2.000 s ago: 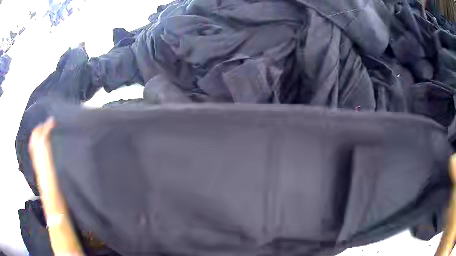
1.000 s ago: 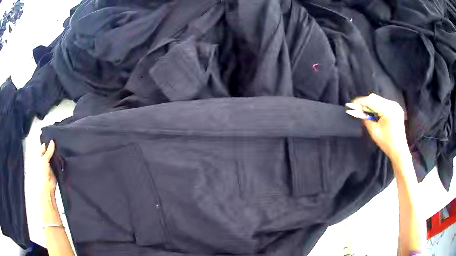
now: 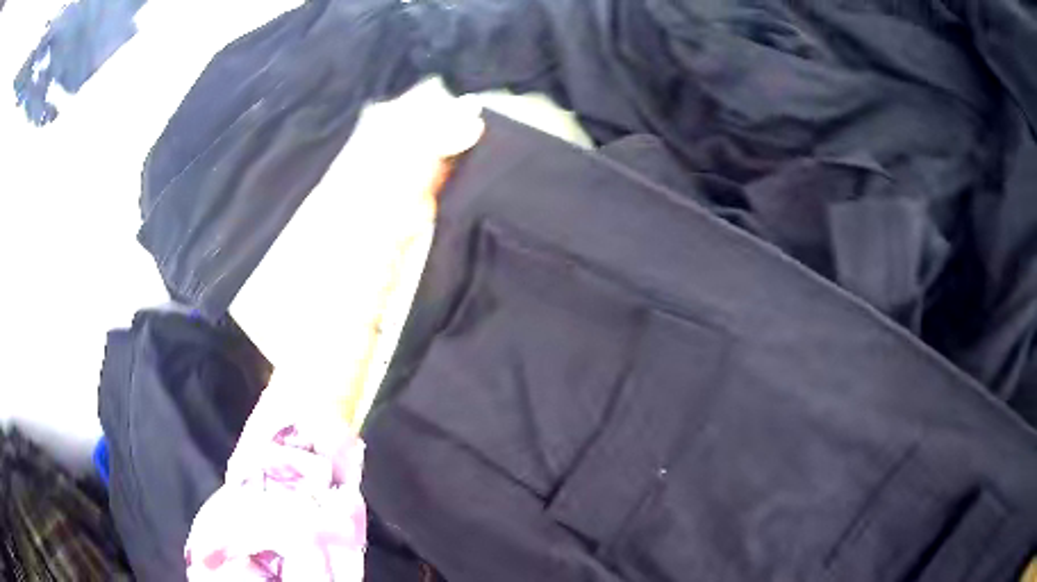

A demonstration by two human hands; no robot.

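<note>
A dark garment [image 3: 785,375] is stretched diagonally from upper left to lower right, with a stitched patch pocket [image 3: 546,364] and a second pocket-like piece at lower right. My left hand [image 3: 438,125] holds its upper left corner. The hand is overexposed, so single fingers do not show. The forearm comes up from the bottom, with a pink and white patterned sleeve. My right hand [image 3: 1031,568] shows only as a small skin-toned sliver at the lower right edge; its fingers and any tool are out of view.
A crumpled heap of dark garments [image 3: 728,68] lies behind, reaching the upper left. More dark cloth [image 3: 171,421] hangs left of my sleeve. A brown plaid cloth [image 3: 46,512] and a bit of blue edge [image 3: 102,458] are at lower left. The white table [image 3: 68,250] is at left.
The view has shifted left. My left hand is now higher and nearer the middle, the garment slants down to the right, and my right hand with the snips has almost left the picture.
</note>
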